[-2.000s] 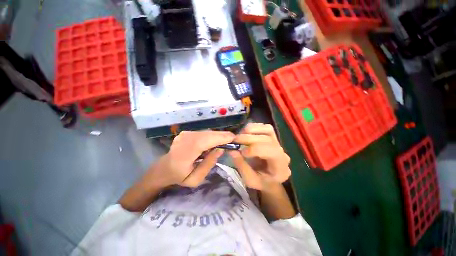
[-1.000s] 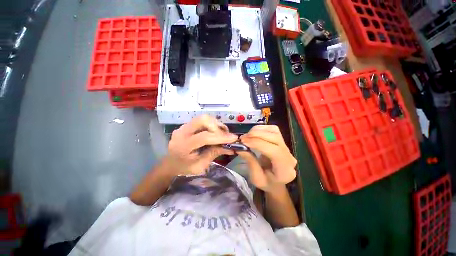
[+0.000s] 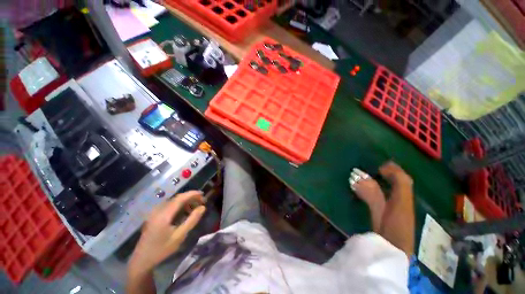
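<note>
My left hand (image 3: 164,229) is in front of the machine's front edge, thumb and fingers curved with a gap between them. A dark patch shows there; I cannot tell if it is a part or shadow. My right hand (image 3: 383,192) is over the green bench, right of the red-orange tray, and blurred. Something whitish (image 3: 359,177) shows at its fingertips; I cannot tell what it is or whether it is held. The red-orange parts tray (image 3: 247,97) holds several dark parts (image 3: 276,59) at its far end. The black fixture (image 3: 95,155) has a small bright square on top.
The white machine (image 3: 115,232) is at left with the handheld pendant (image 3: 172,127) on it and a small metal-and-black part (image 3: 120,104) behind. A red tray with dark openings (image 3: 403,109) lies at right. Red trays (image 3: 29,218) are stacked at far left.
The view has swung right. My hands, earlier together around a small dark unit, are now far apart, the right one over the bench. The dark unit is not clearly seen now.
</note>
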